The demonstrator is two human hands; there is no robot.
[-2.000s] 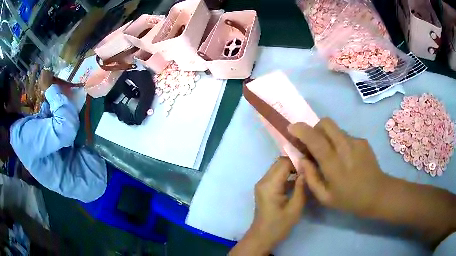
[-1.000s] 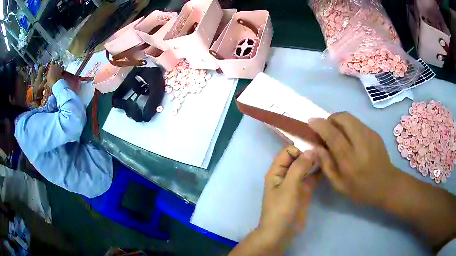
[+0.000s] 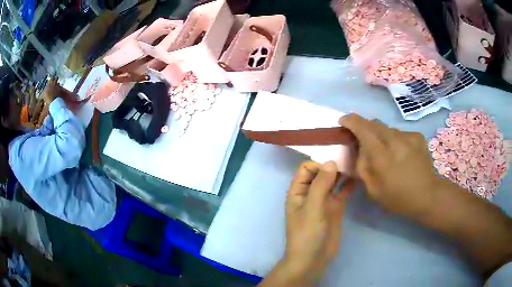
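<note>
A pale pink housing is held above the white sheet, lying nearly level with its far end pointing left. A brown strap runs along its near side. My right hand grips the right end of the housing and strap. My left hand is at the near side by the right end, its thumb and fingertips pinched against the housing. What the left fingertips hold is hidden. A loose pile of tiny pink discs lies at the right.
A clear bag of pink discs rests on a gridded sheet behind. Pink housings stand at back left and top right. A black bundle and discs lie on the left sheet. A person in light blue works at left near a blue stool.
The housing has turned from slanting away to nearly level, its far end swinging left and toward me. Both hands have stayed on it at its right end.
</note>
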